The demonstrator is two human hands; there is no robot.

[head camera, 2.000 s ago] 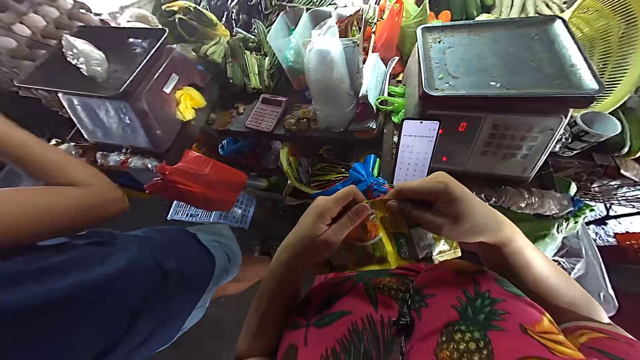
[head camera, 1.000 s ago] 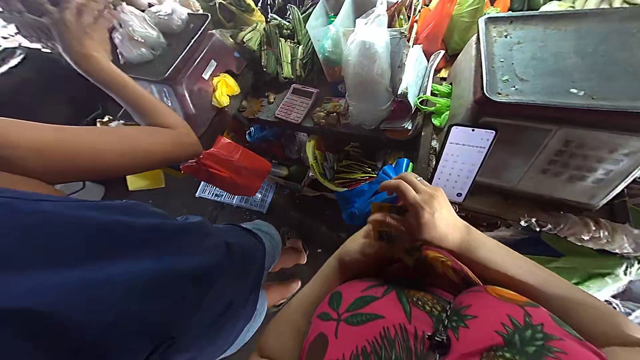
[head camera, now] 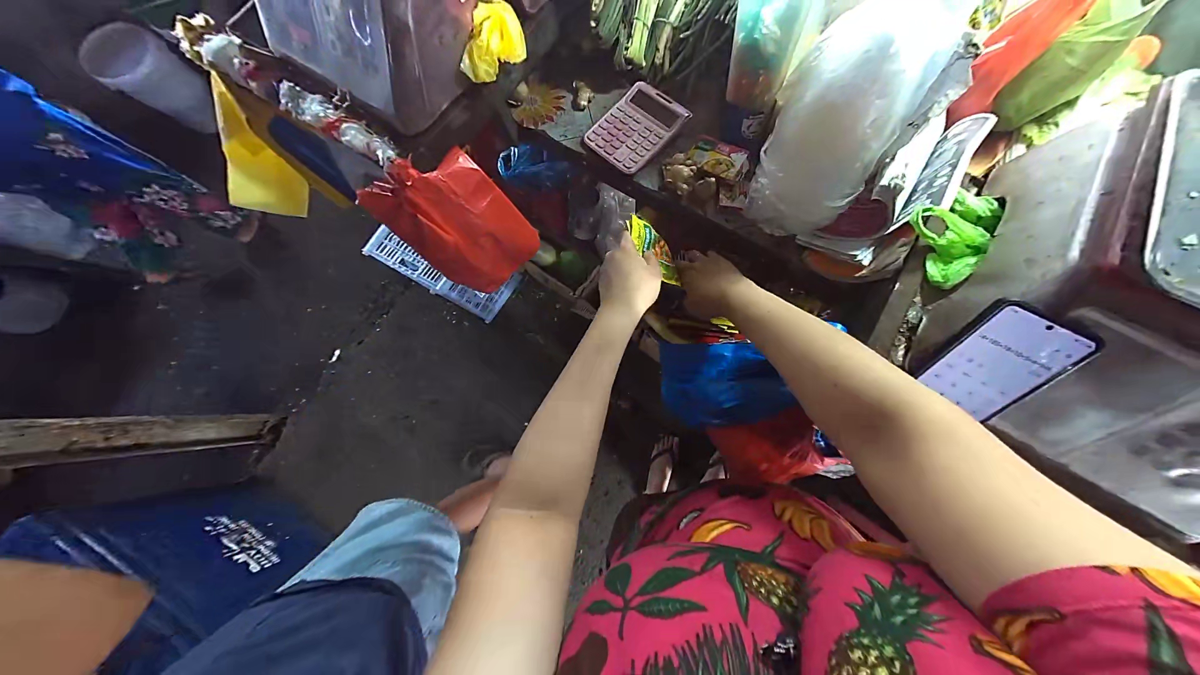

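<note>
Both arms reach forward over the lower shelf of the stall. My left hand (head camera: 629, 278) grips a yellow and green printed packet (head camera: 653, 247) near its left side. At the packet's right side is my right hand (head camera: 711, 283); its fingertips are partly hidden, and whether they hold the packet cannot be told. Beneath my hands lie more yellowish packets, largely hidden. A blue plastic bag (head camera: 727, 382) hangs just below, with a red plastic bag (head camera: 764, 448) under it. Above the hands, a pink calculator (head camera: 637, 127) rests on the ledge.
To the left hangs a red plastic bag (head camera: 459, 220) over a printed sheet (head camera: 441, 284). A lit phone (head camera: 1008, 361) lies on the scale (head camera: 1116, 403) at right. Green (head camera: 958, 236) and clear plastic bags (head camera: 834, 117) are by the ledge. Another person in a navy shirt (head camera: 178, 572) is at lower left.
Both hands have moved away from the front of my shirt, forward to the shelf. The other person's arm no longer reaches across the upper left. The view has turned noticeably.
</note>
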